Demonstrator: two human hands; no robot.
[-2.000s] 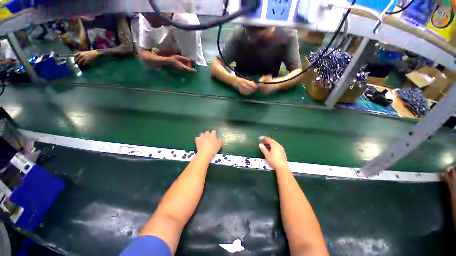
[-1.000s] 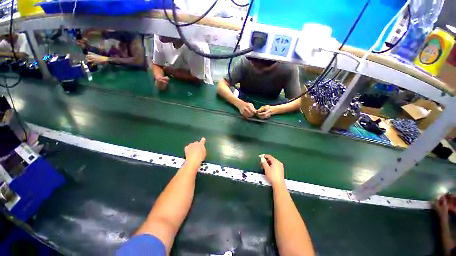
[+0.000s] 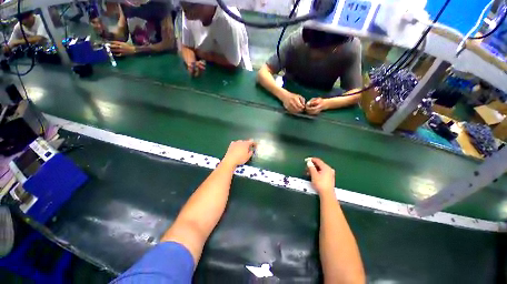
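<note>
My left hand (image 3: pixel 240 152) is over the green conveyor belt (image 3: pixel 194 119), just beyond the white rail (image 3: pixel 150 148). Its fingers are partly curled and I see nothing in it. My right hand (image 3: pixel 321 174) is to its right, also over the belt's near side, with the wrist near the rail. Its thumb and index finger are close together, and a small white cover shows on a fingertip. I cannot tell whether it holds anything. The rail is covered in dark dots.
A white scrap (image 3: pixel 260 270) lies on the dark green work surface (image 3: pixel 133 211). A blue bin (image 3: pixel 53 186) is at left. A slanted metal post (image 3: pixel 464 186) meets the rail at right. Black cables hang from the overhead socket strip (image 3: pixel 356 14). Several workers sit across the belt.
The view has shifted, lowering the socket strip out of sight partly. My left hand's extended index finger is now curled in. The hand at the far right has left the view.
</note>
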